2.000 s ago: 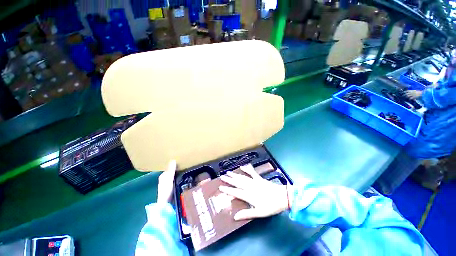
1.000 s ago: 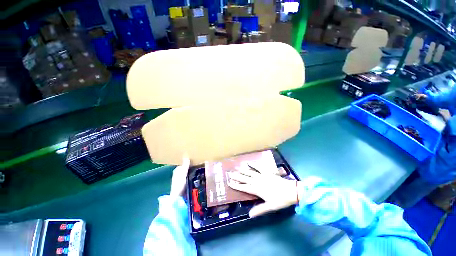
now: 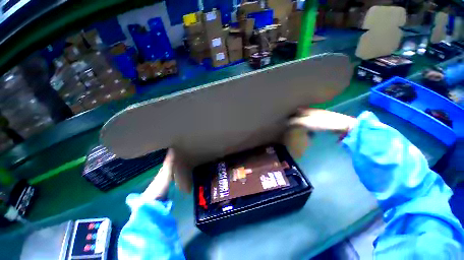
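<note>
An open black retail box (image 3: 254,205) sits on the green worktop in front of me. A brown user manual (image 3: 249,175) lies flat on its contents, with a red piece (image 3: 202,197) beside it at the left. The large brown lid (image 3: 229,109) stands up and leans forward over the box, its side flaps bent. My left hand (image 3: 165,172) is at the lid's left side flap. My right hand (image 3: 320,120) is at the lid's right side, fingers partly blurred and hidden by the cardboard.
A closed black box (image 3: 119,167) lies behind at the left. A scale (image 3: 89,238) is at the lower left. A blue bin (image 3: 414,109) with dark items is at the right, near another person's hand and sleeve (image 3: 454,75). Another open box (image 3: 384,68) stands on the conveyor.
My right hand has left the manual and moved up to the lid's right side. The lid has tilted forward over the box. The manual now lies square on the contents.
</note>
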